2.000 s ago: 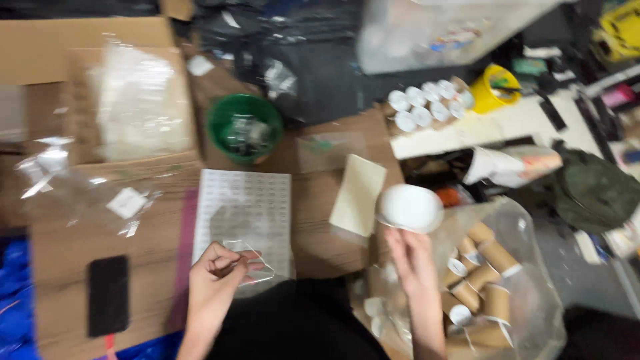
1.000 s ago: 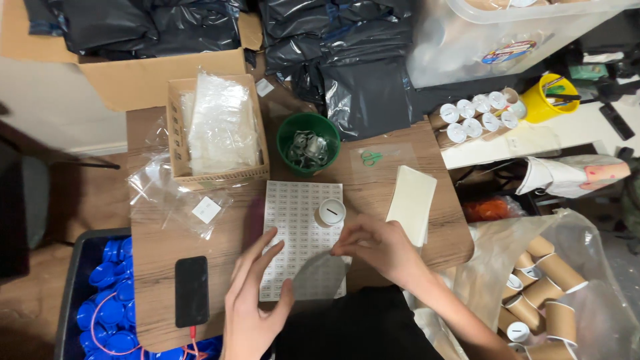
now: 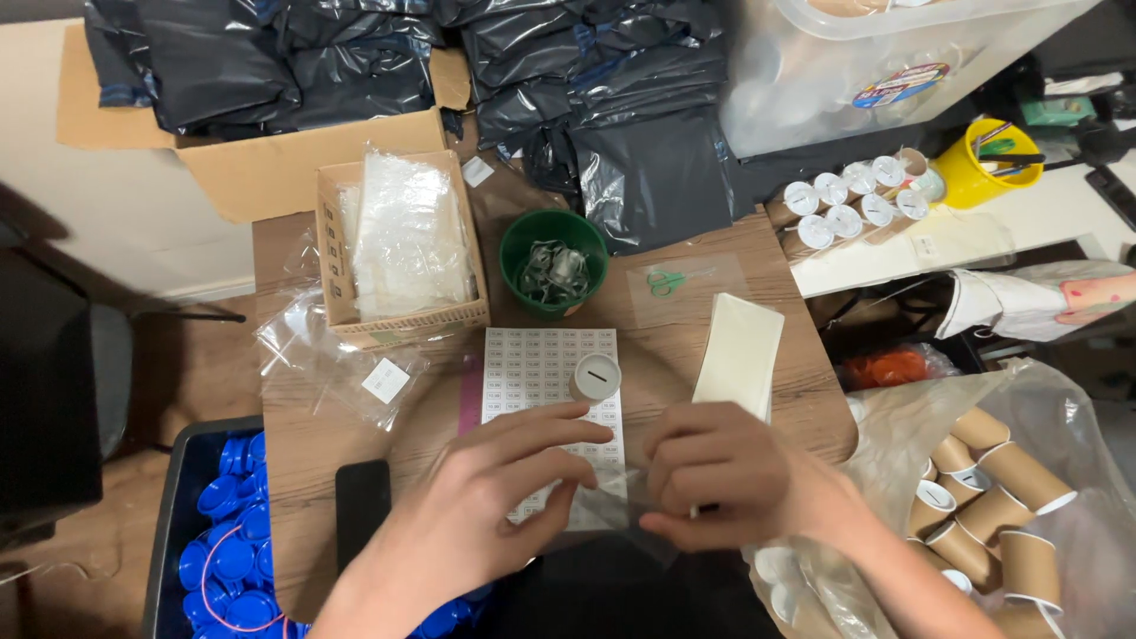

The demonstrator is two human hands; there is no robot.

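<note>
Over the lower part of a printed label sheet [image 3: 550, 355], my left hand [image 3: 488, 493] is held with its fingers apart, its fingertips beside a thin clear plastic piece [image 3: 621, 497]. My right hand [image 3: 723, 479] is curled at the other side of that plastic, its fingers closed on it. A tube with a white slotted lid [image 3: 596, 377] stands upright on the sheet, just beyond my left fingertips. A stack of cream paper slips [image 3: 738, 355] lies beyond my right hand. Below my left hand is a black phone [image 3: 362, 506], partly covered by my forearm.
At the table's back stand a cardboard box of clear bags [image 3: 404, 324] and a green tub [image 3: 553, 306]. Small green scissors [image 3: 666, 282] lie near them. Dark plastic packages [image 3: 652, 177] are behind. Lidded tubes [image 3: 843, 220] stand right; a bag of cardboard tubes [image 3: 1029, 568] and a crate of blue lids [image 3: 235, 559] flank the table.
Two seconds ago my right hand held a white round thing off to the right; a second ago the lidded tube stood on the sheet. My right hand has since curled, with clear plastic between the hands.
</note>
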